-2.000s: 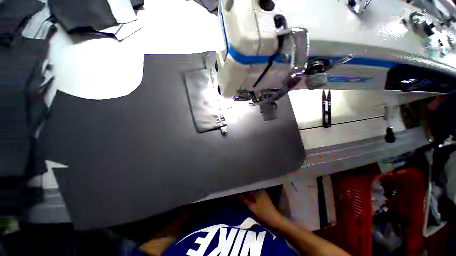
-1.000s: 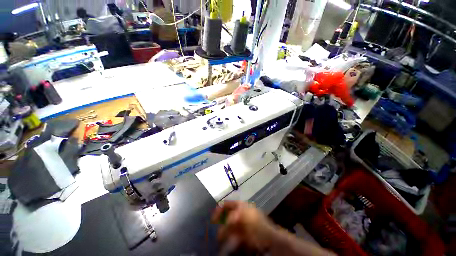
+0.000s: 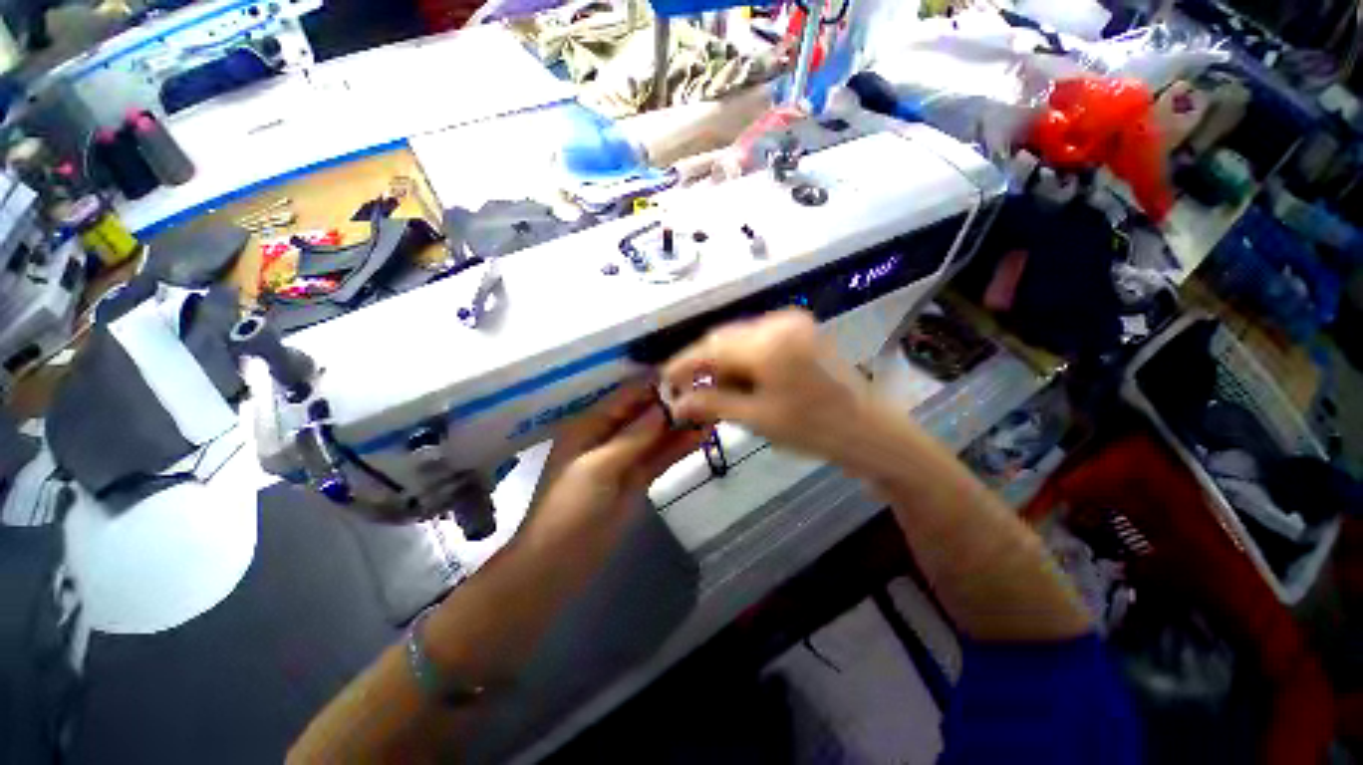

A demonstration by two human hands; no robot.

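Note:
My left hand and right hand meet in front of the white sewing machine head. Their fingertips pinch a small, partly shiny piece, mostly hidden and too blurred to name. My left wrist has a bracelet. The dark grey garment panel lies on the table and bed, running under the needle area and my left forearm. A pale lit spot shows on it beside the presser area. The black thread snips lie on the bed just behind my hands, partly covered.
Loose dark cut pieces with a white strip lie at left. Another white machine and dark thread cones stand behind. A red basket and a white basket stand at right. Fabric and an orange-red bag lie behind the machine.
The view has tilted down from a second ago. My right hand has moved up to the machine's front. My left hand has come into view and meets it.

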